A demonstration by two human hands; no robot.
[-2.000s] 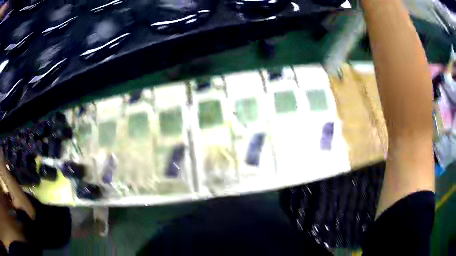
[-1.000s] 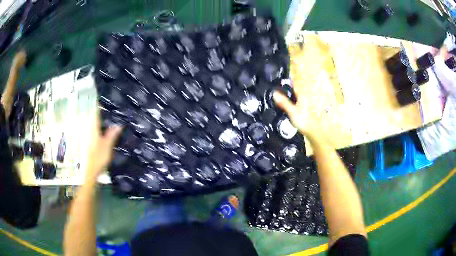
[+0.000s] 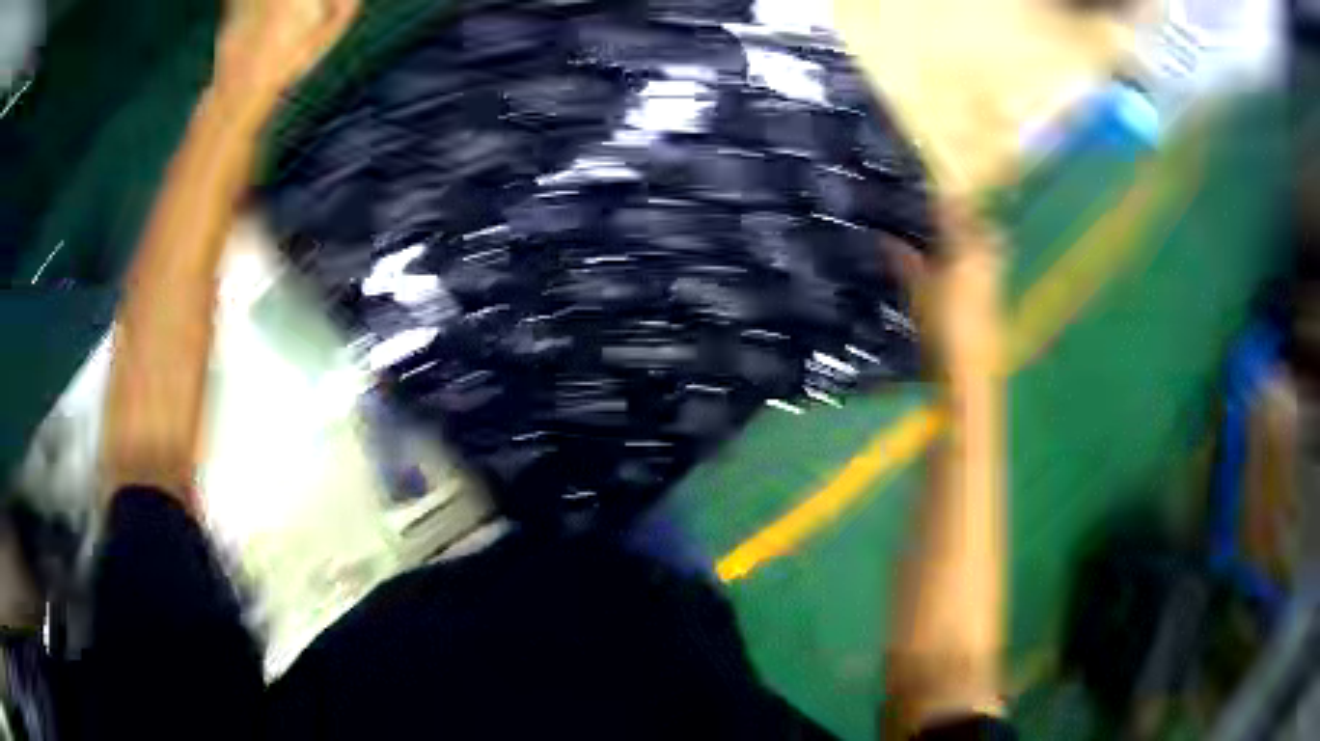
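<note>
A large shiny black blister tray (image 3: 608, 246) fills the middle of the head view, heavily blurred, in front of my body. My left hand (image 3: 285, 36) is at the tray's far left edge, cut by the top of the picture. My right hand (image 3: 941, 253) is at the tray's right edge, blurred. My left hand's fingers are partly out of view, and its hold on the tray is not clear. My right hand has hold of the tray's edge.
A pale sheet-covered worktop (image 3: 282, 463) is at the left. A tan surface (image 3: 970, 73) is at the upper right with a blue object (image 3: 1115, 119) by it. The green floor (image 3: 811, 507) with a yellow line lies at the lower right. Blurred dark and blue things are at the far right.
The view has swung to the right. The tray has turned and now shows blurred close to my body. The worktop has moved left and more floor shows at the right.
</note>
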